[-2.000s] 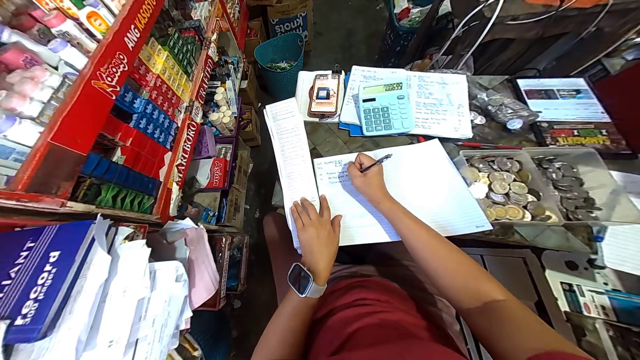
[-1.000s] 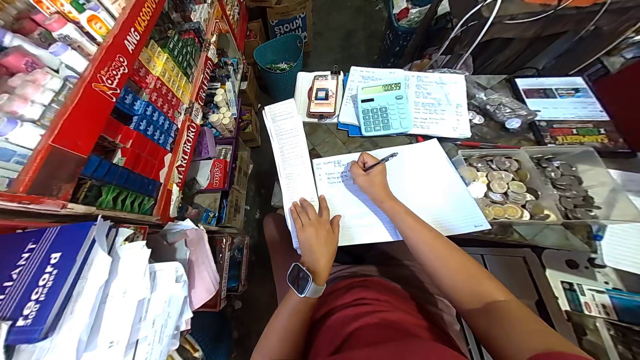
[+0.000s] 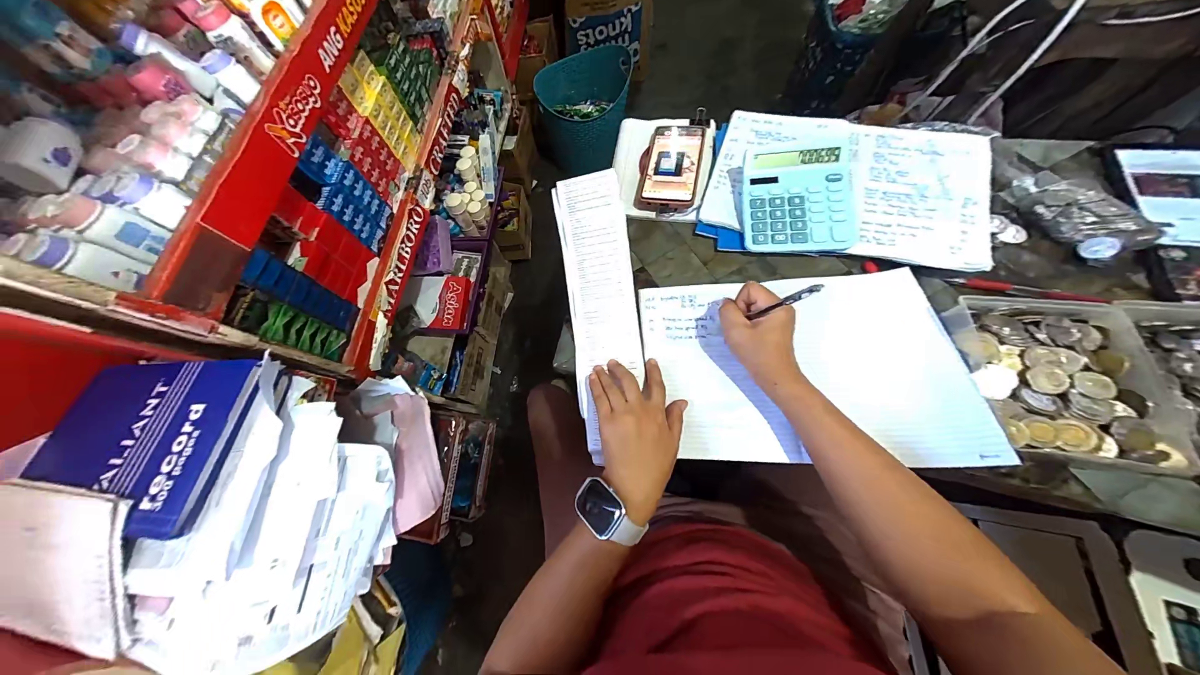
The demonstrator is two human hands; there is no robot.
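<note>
My right hand [image 3: 764,336] grips a dark pen [image 3: 787,301] over a lined sheet of paper [image 3: 844,375] that bears a few lines of handwriting near its top left. The pen's tip is hidden by my fingers. My left hand [image 3: 639,436], with a smartwatch [image 3: 607,511] on its wrist, lies flat with fingers spread on the lower part of a long printed paper strip [image 3: 600,281], beside the lined sheet. Beyond the sheet, a light-blue calculator [image 3: 800,202] rests on handwritten pages [image 3: 923,197]. Left of it a phone [image 3: 671,169] with a lit screen lies on a white pad.
Clear plastic trays of coins [image 3: 1059,384] stand at the right, near a red pen [image 3: 1022,289] and a plastic bag [image 3: 1078,211]. A teal basket [image 3: 583,112] is beyond the table. Shelves of cigarette packs [image 3: 347,202] and a blue record book [image 3: 150,441] with loose papers fill the left.
</note>
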